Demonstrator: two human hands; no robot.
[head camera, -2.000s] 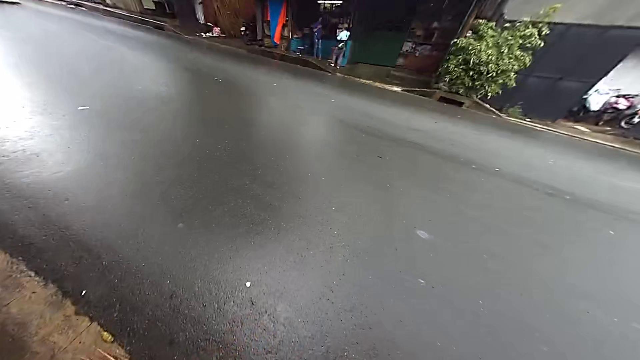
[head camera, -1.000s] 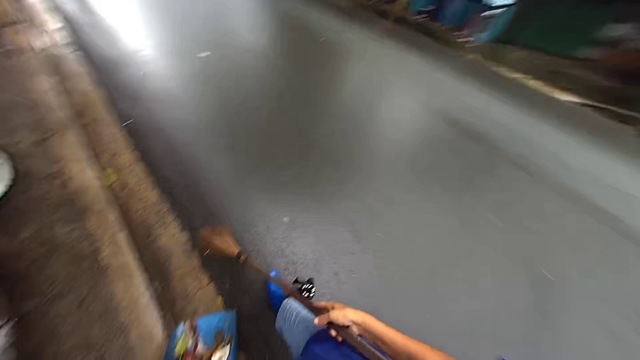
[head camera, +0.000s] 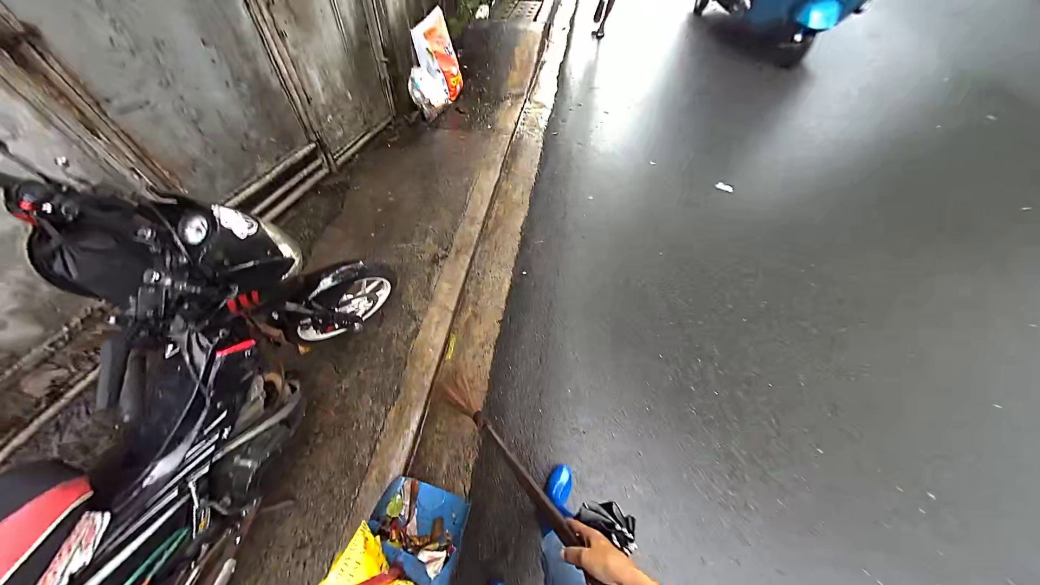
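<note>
My right hand (head camera: 603, 557), at the bottom of the head view, is closed around the long brown handle of a stick broom (head camera: 520, 471). The broom's thin bristles (head camera: 460, 396) point up and left, over the concrete gutter strip beside the curb. Left of the handle is a blue dustpan-like container (head camera: 455, 516) with leaves and litter inside. A yellow bag or wrapper (head camera: 357, 559) lies against its left side. A blue boot (head camera: 559, 485) and a crumpled black plastic bag (head camera: 608, 524) show near my hand. My left hand is out of view.
A black motorcycle (head camera: 203, 268) is parked on the sidewalk at left, beside a metal wall (head camera: 187, 89). A white and orange sack (head camera: 436, 65) leans farther up. On the wet road, a blue vehicle (head camera: 780, 20) and a person's legs (head camera: 601, 18) appear at the top.
The view has swung left to the sidewalk and motorcycle. One second ago both hands appeared on the broom handle; now only one hand shows on it.
</note>
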